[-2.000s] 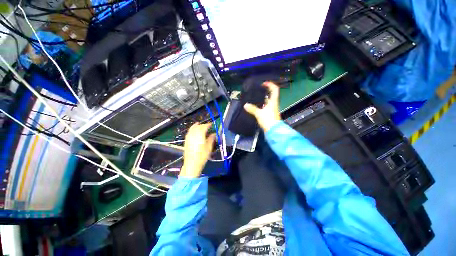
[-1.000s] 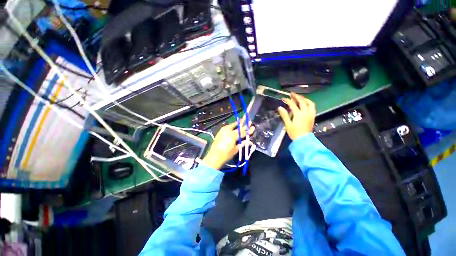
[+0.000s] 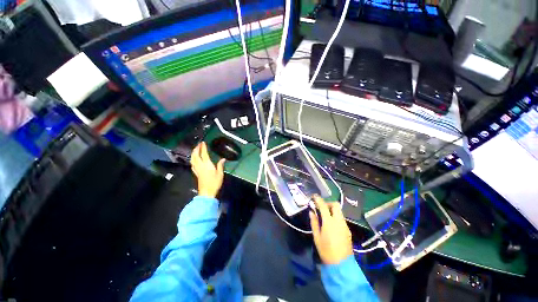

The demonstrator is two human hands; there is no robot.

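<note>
A pale-framed test fixture with a dark glossy centre lies on the green bench in front of me. My right hand is at its near right corner, fingers on the end of a white cable. My left hand is beside the black mouse, fingers apart, holding nothing. A second fixture lies to the right with blue cables over it.
The grey tester stands behind the fixtures, with several black units on top. A monitor with green bars is at back left, another monitor at right. White cables hang across the view. Black trays stand at left.
The view has swung left. My right hand has gone from the right fixture to the left fixture. My left hand has left the cables and is now by the mouse.
</note>
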